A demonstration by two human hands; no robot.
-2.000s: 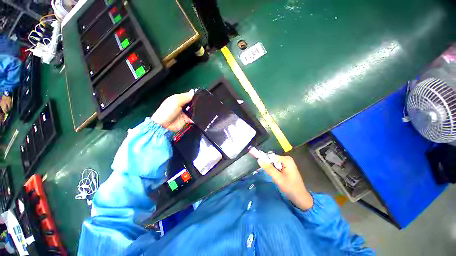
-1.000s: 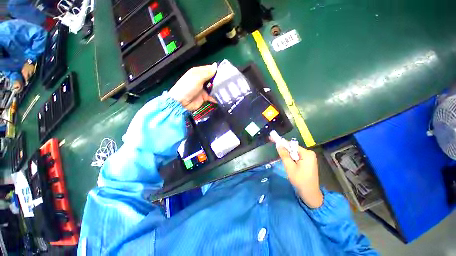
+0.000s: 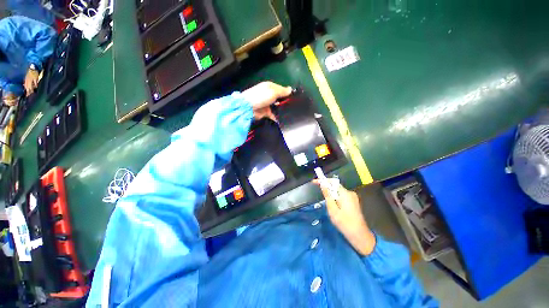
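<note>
A black phone tray [image 3: 274,207] lies on the green bench at centre. Several phones lie side by side in it. My left hand [image 3: 269,99] is at the far end of the rightmost phone [image 3: 303,139], its fingers on that end. This phone shows a white block and an orange block at its near end. The middle phone [image 3: 265,175] reflects white glare. The left phone [image 3: 226,186] shows green and red blocks. My right hand [image 3: 342,206] holds a white test plug [image 3: 328,183] just off the near end of the rightmost phone; whether it touches is unclear.
A second phone tray [image 3: 225,64] stands on the raised platform [image 3: 251,40] at upper left. A white cable coil [image 3: 120,184] and a red rack [image 3: 63,231] are at left. Another person's hand [image 3: 31,80] is at far left. A white fan [image 3: 534,157] is at right.
The rightmost phone was tilted up in my left hand a second ago and now lies lower in the tray. My right hand with the plug has shifted slightly down and left.
</note>
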